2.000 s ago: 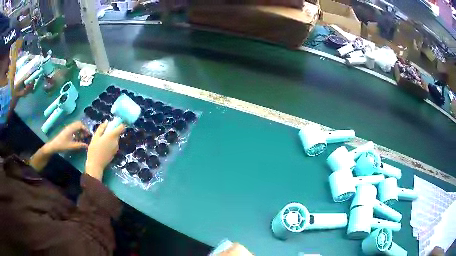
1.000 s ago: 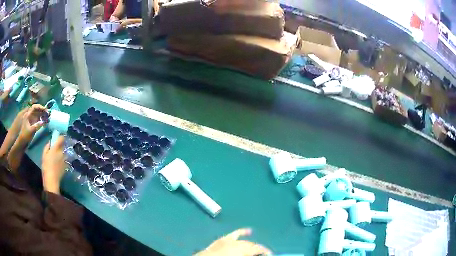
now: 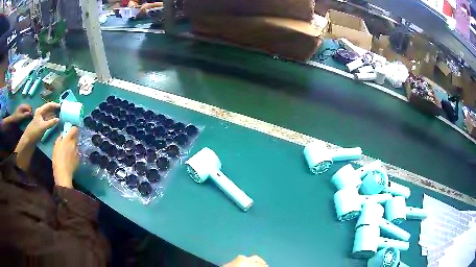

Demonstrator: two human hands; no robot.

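A turquoise hair dryer (image 3: 220,180) lies alone on the green bench, its round head up-left and its handle pointing down-right. A pile of similar turquoise dryers (image 3: 369,210) lies at the right. My left hand (image 3: 245,261) is at the bottom edge, mostly cut off; whether it holds anything is hidden. My right hand is out of the picture. A white label sheet (image 3: 448,229) lies at the right edge, beside the pile.
Black round caps (image 3: 137,136) lie in rows on clear plastic at left. A brown-sleeved worker (image 3: 49,214) holds another turquoise dryer (image 3: 71,112) there. A pale edge strip (image 3: 229,116) separates the bench from the dark green belt, with cartons (image 3: 261,34) and mixed parts beyond.
The lone dryer now lies beside the black caps. The dryer formerly left of the pile's lower end is gone. My left hand's extended finger no longer shows. The neighbour's dryer has moved left, off the caps.
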